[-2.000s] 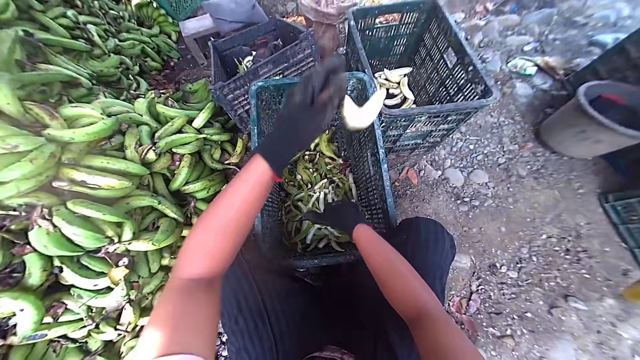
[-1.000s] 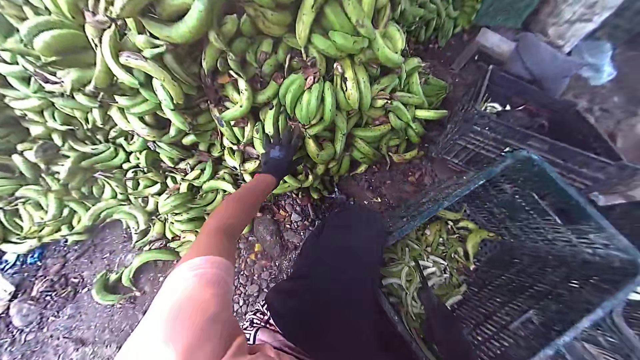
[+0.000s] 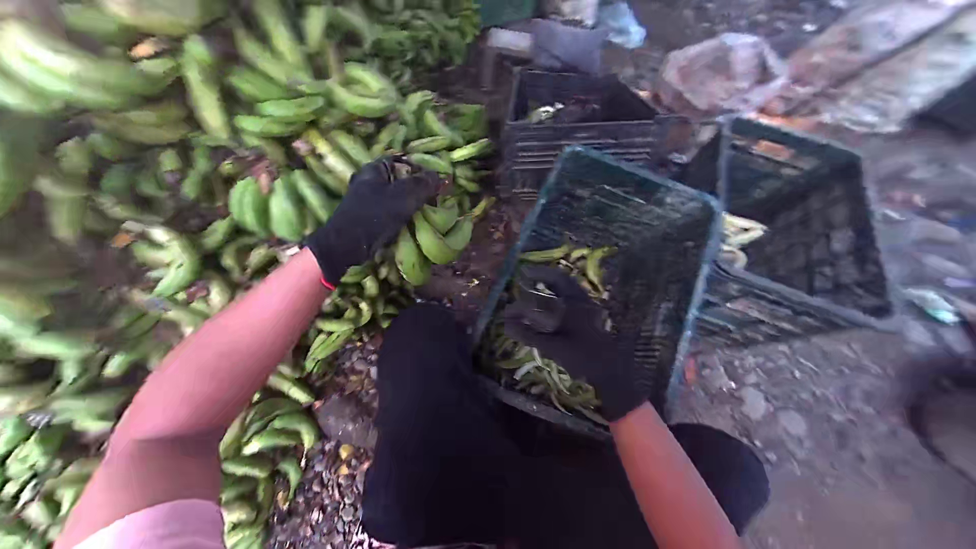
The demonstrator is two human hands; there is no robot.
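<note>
My left hand (image 3: 377,210), in a black glove, grips the stem end of a bunch of green plantains (image 3: 438,236) at the right edge of a large plantain pile (image 3: 282,206). My right hand (image 3: 572,328), also gloved in black, is inside the green plastic crate (image 3: 698,305) between my knees, above the plantain peels (image 3: 545,377). Its fingers are blurred, and a small pale or shiny thing shows at them; whether it holds something cannot be told.
A second crate (image 3: 808,305) with pale peeled plantains stands at the right. Behind is a dark crate (image 3: 579,130) with some scraps inside. Crumpled plastic sacking (image 3: 724,72) lies at the back. Stony ground (image 3: 801,427) runs along the right side.
The left hand, earlier over the crate with a peeled plantain near it, then touching the pile, now grips a bunch. The view swung left to the pile and partly back.
</note>
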